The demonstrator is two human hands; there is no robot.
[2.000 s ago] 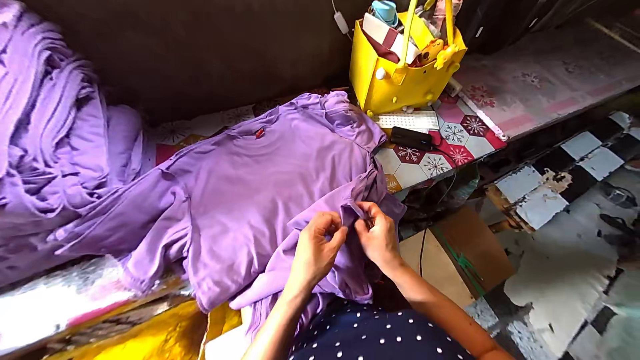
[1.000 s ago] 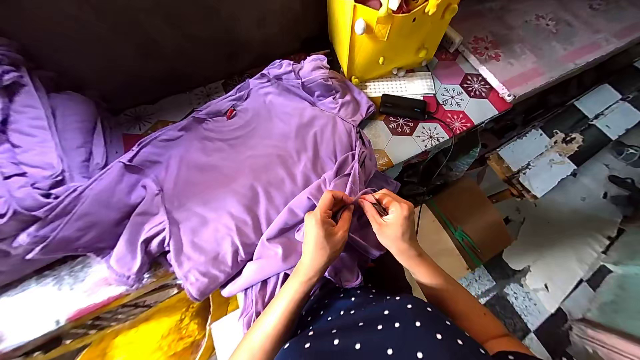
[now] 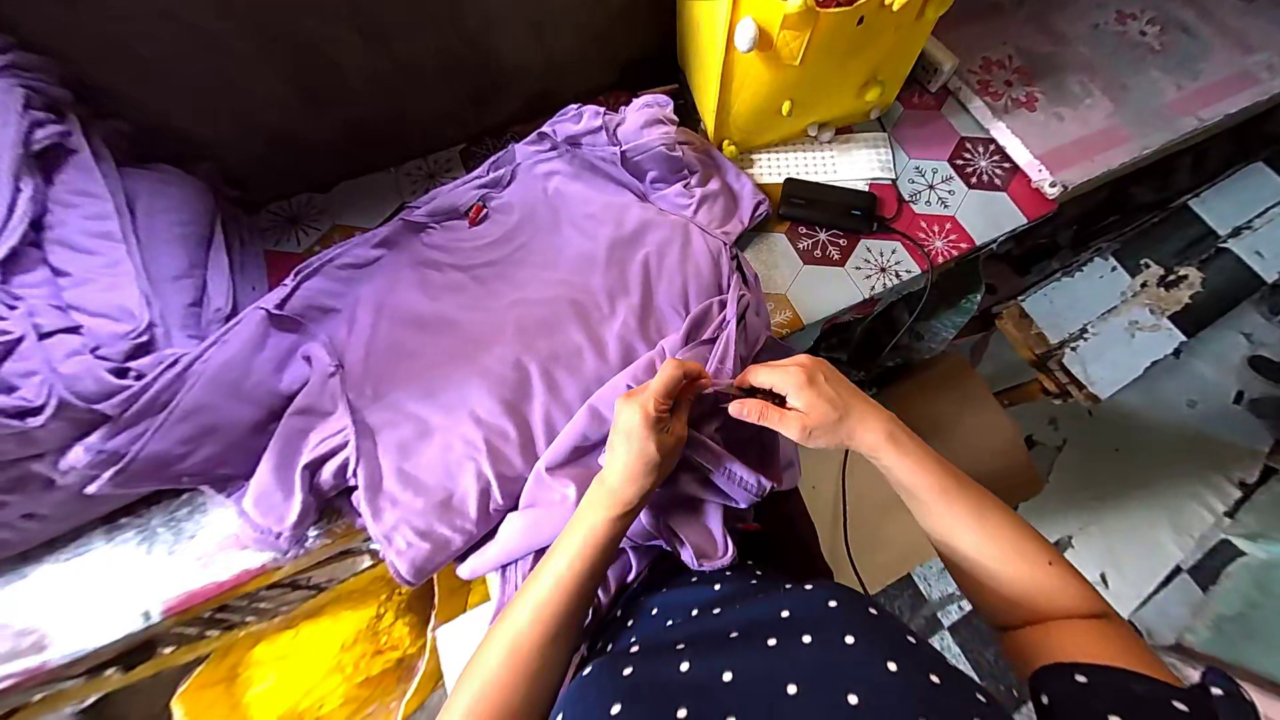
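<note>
A purple knit shirt (image 3: 500, 300) lies spread over the table, with a small red tag (image 3: 476, 213) at its neckline. My left hand (image 3: 650, 430) pinches a thin bit of the shirt or its thread near the right edge. Just right of it, my right hand (image 3: 805, 400) closes around a small dark tool (image 3: 760, 396), perhaps thread snips, whose tip points at the left fingertips. Much of the tool is hidden by the fingers. Loose folds of the same purple cloth hang below both hands.
Purple garments (image 3: 110, 260) are heaped at the left. A yellow bag (image 3: 800, 70) stands at the back, with a white perforated strip (image 3: 820, 158) and a black corded device (image 3: 828, 205) in front. Cardboard (image 3: 910, 480) lies below right, near a checkered surface (image 3: 1110, 310). Yellow plastic (image 3: 320, 650) is below left.
The dark tool now shows in my right hand, and my hands are slightly apart, where two seconds ago they were together at the cloth. The view has shifted closer and downward.
</note>
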